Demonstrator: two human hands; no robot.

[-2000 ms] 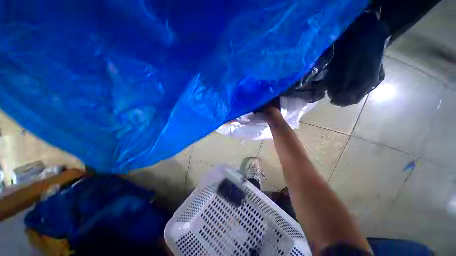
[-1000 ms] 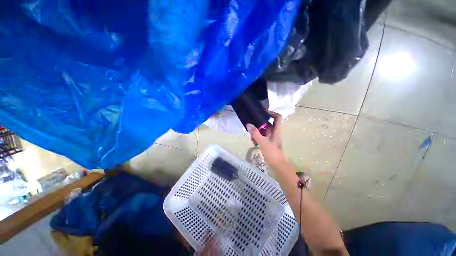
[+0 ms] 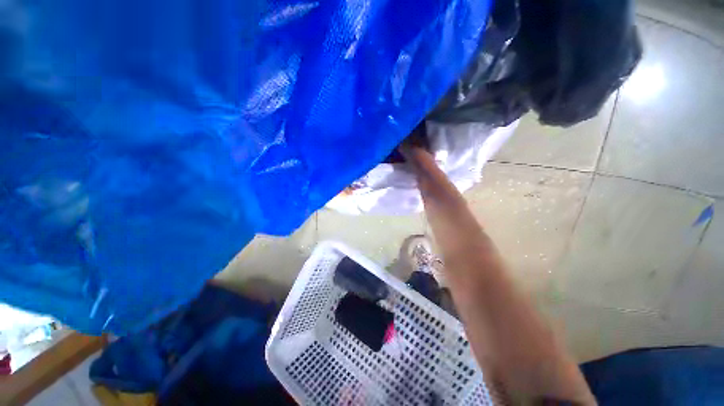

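A white perforated plastic basket [image 3: 313, 317] is in the lower middle. Two black rolls lie in it; the nearer roll [image 3: 363, 321] has a pink end. My right hand [image 3: 411, 151] reaches into the white plastic bag [image 3: 464, 151] under the edge of the blue plastic sheet [image 3: 317, 103]. Its fingers are hidden, so I cannot tell whether it holds anything. My left hand [image 3: 353, 394] shows only as a faint, blurred patch through the basket's bottom. Its fingers cannot be made out.
A black plastic bag [image 3: 583, 63] hangs at the upper right above the tiled floor [image 3: 540, 206]. Dark blue cloth [image 3: 214, 349] and a bit of yellow cloth lie at the lower left beside a wooden edge [image 3: 59, 369]. A shoe [image 3: 422, 254] stands beyond the basket.
My right hand held a black roll with a pink end outside the bag a second ago. Now such a roll lies in the basket beside the first, and the hand is back in the bag.
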